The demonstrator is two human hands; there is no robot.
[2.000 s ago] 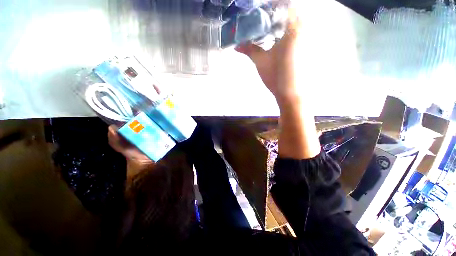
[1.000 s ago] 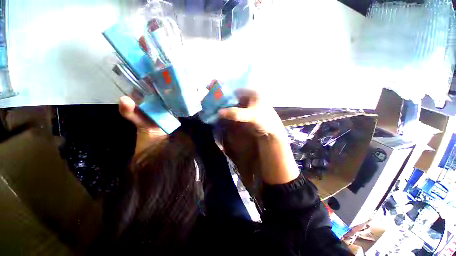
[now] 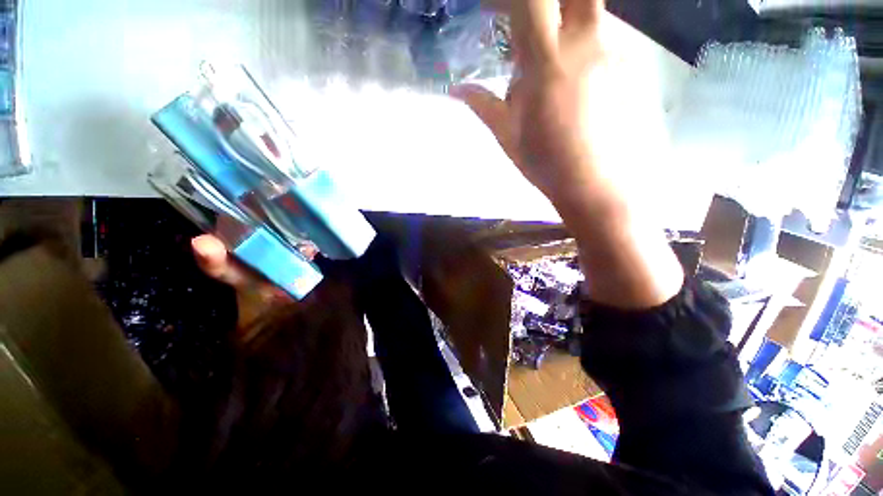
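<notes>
My left hand (image 3: 232, 276) holds several light-blue-card packs (image 3: 281, 218) in clear plastic at the table's near edge, tilted, with the coiled cords toward the upper left. The fingers under the packs are mostly hidden. My right hand (image 3: 542, 92) is stretched over the white table, fingers spread, with nothing visible in it; its fingertips are partly cut off by the top edge. Dark packs (image 3: 426, 44) in clear plastic lie in a blurred pile just left of my right hand.
Ribbed clear trays (image 3: 775, 116) are stacked at the table's right end. A filled tray (image 3: 10, 97) shows at the left edge. Below the white table (image 3: 416, 160), an open carton (image 3: 557, 383) holds jumbled packs, partly behind my right arm. A dark-filled carton (image 3: 58, 387) stands lower left.
My right hand has moved from beside the left-hand packs up and away over the table, and the light-blue pack it held is no longer in it. My left hand's packs have shifted slightly down.
</notes>
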